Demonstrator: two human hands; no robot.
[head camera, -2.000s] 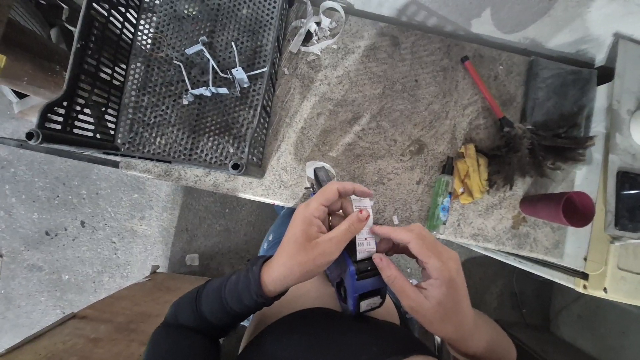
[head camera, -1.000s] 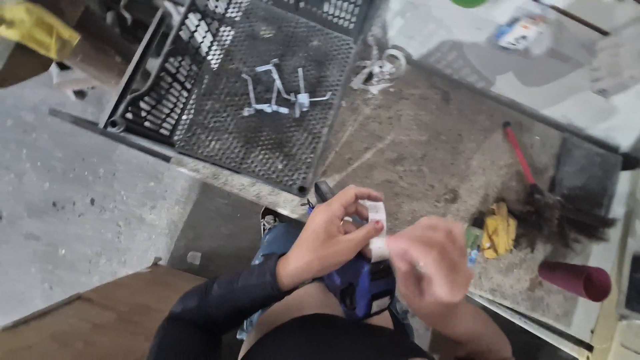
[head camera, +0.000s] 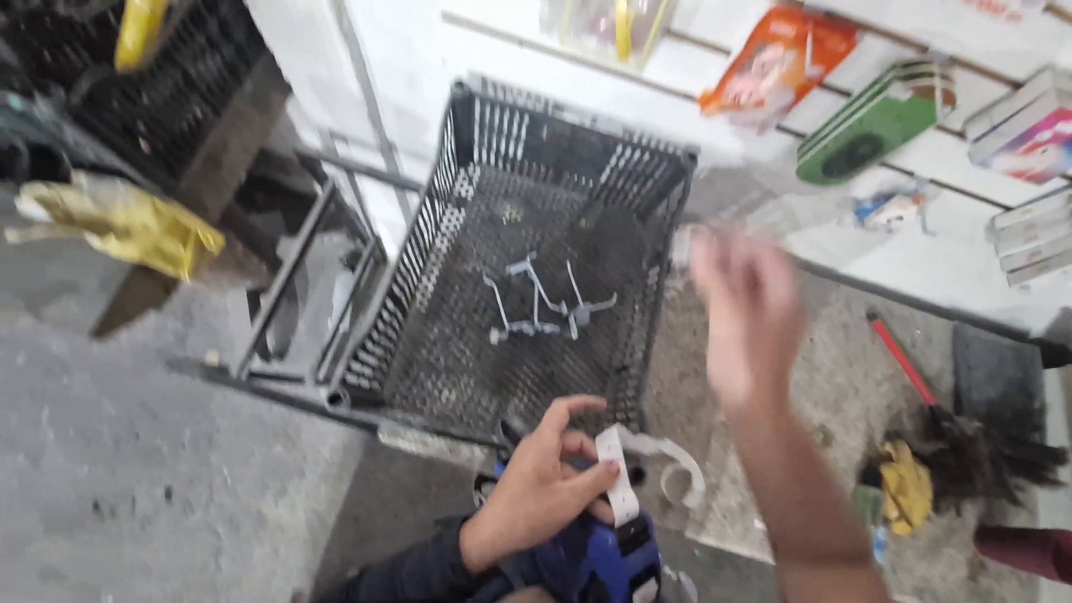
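My left hand pinches a white paper label strip between thumb and fingers. The strip runs up from a blue handheld label gun at my lap, and its far end curls to the right. My right hand is raised and blurred beside the right wall of the black plastic crate. A small pale piece, perhaps a label, shows at its fingertips, though the blur hides the grip. Several metal display hooks lie on the crate's perforated bottom, left of my right hand.
A slatted wall with hanging packages rises behind the worn counter. On the counter's right lie a red-handled feather duster, a yellow cloth and a dark red cup. Metal framing and a yellow bag are at left.
My right hand has moved up and away from the label gun toward the crate's right wall. My left hand stays at the strip. The view has swung up and left, bringing in the wall.
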